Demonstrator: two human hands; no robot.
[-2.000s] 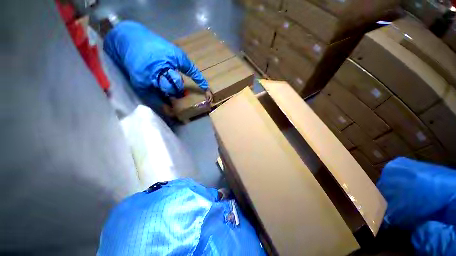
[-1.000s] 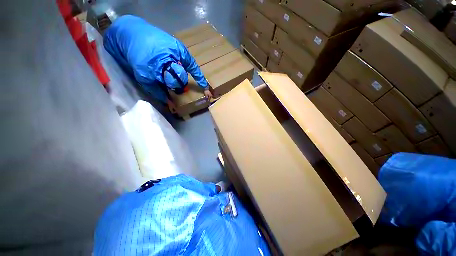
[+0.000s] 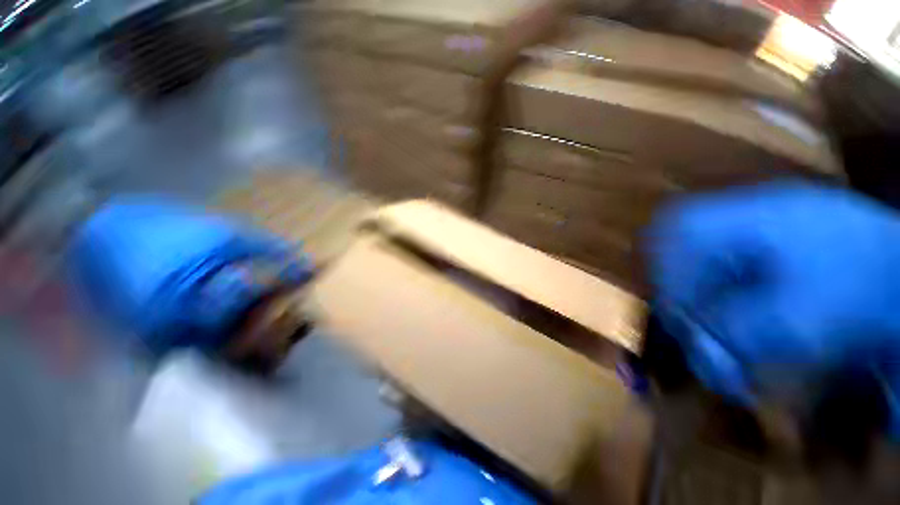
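Observation:
A large brown carton [image 3: 434, 360] lies in front of me, blurred by motion. Its two long top flaps are folded inward, with a dark gap between them. My blue smock [image 3: 380, 475] shows at the bottom edge. A small pale patch beside the carton's left side may be my left hand [image 3: 392, 392], but its fingers and any grip cannot be made out. My right hand is not in view. A small dark blue-purple thing [image 3: 632, 374] shows at the carton's near right end, too blurred to name.
A person in blue [image 3: 168, 266] bends at the left beside lower cartons [image 3: 296, 209]. Another person in blue [image 3: 780, 286] is close at the right of the carton. Stacked cartons [image 3: 582, 163] stand behind. A whitish block [image 3: 197, 414] is at the lower left.
The view has swung and blurred. The carton now appears further left, with more of the right person visible. The small blue-purple thing now shows at the carton's end.

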